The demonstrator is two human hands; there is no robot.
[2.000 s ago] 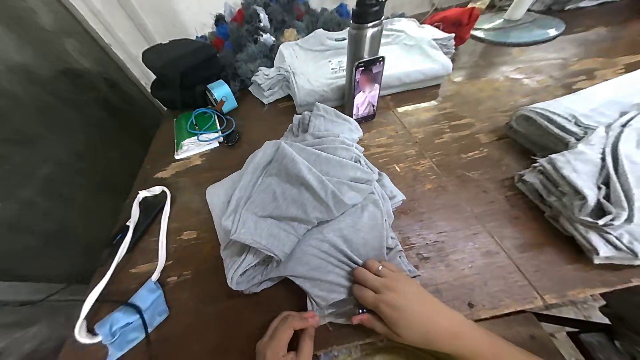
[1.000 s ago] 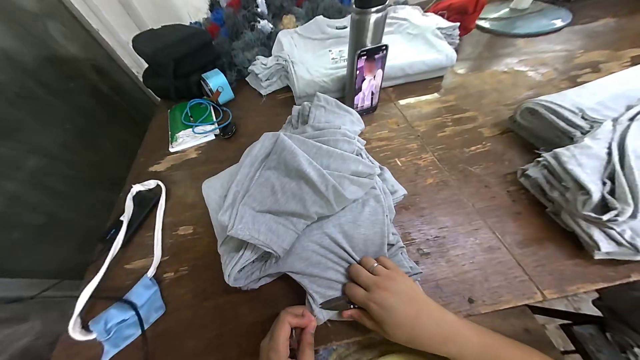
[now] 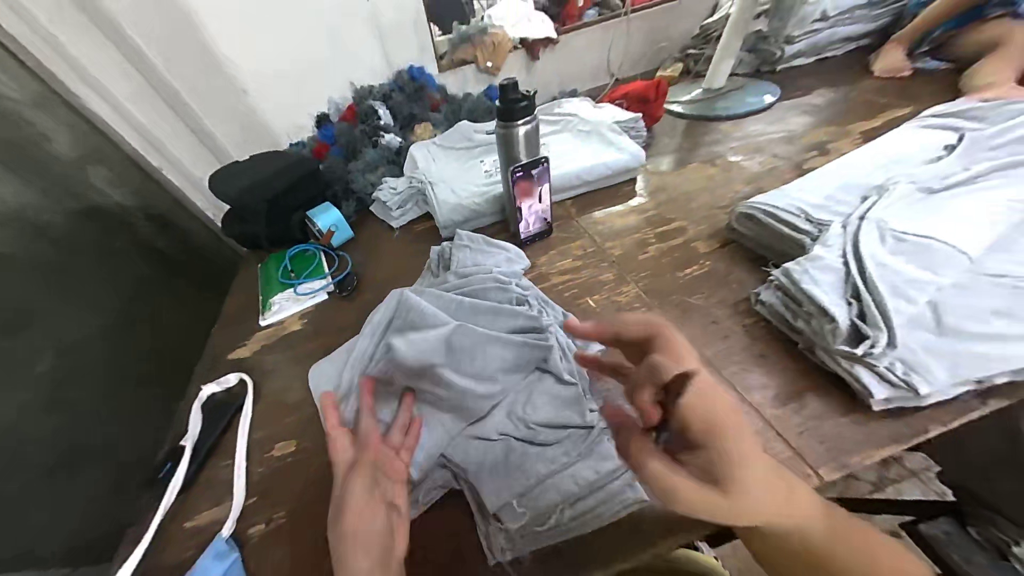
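A heap of light grey knit garment pieces [image 3: 480, 352] lies on the worn brown wooden table [image 3: 640, 280] before me. My left hand [image 3: 372, 464] rests palm down with spread fingers at the heap's near left side. Above the right side of the heap is my right hand [image 3: 680, 408], raised and blurred, its fingers curled around a small dark metal tool whose kind I cannot tell. Loose thread ends show on the near edge of the cloth.
Folded grey cloth stacks [image 3: 904, 264] lie right. Behind stand a phone [image 3: 531, 200], a steel bottle [image 3: 518, 140] and a folded shirt pile [image 3: 584, 160]. Left are a green packet [image 3: 292, 276], blue tape roll [image 3: 329, 224] and blue mask [image 3: 218, 558]. Another person's arm [image 3: 920, 36] shows far right.
Both hands have left the near edge of the cloth, where their fingers were close together. The left hand now lies farther up the heap, the right is lifted. The view has tilted up.
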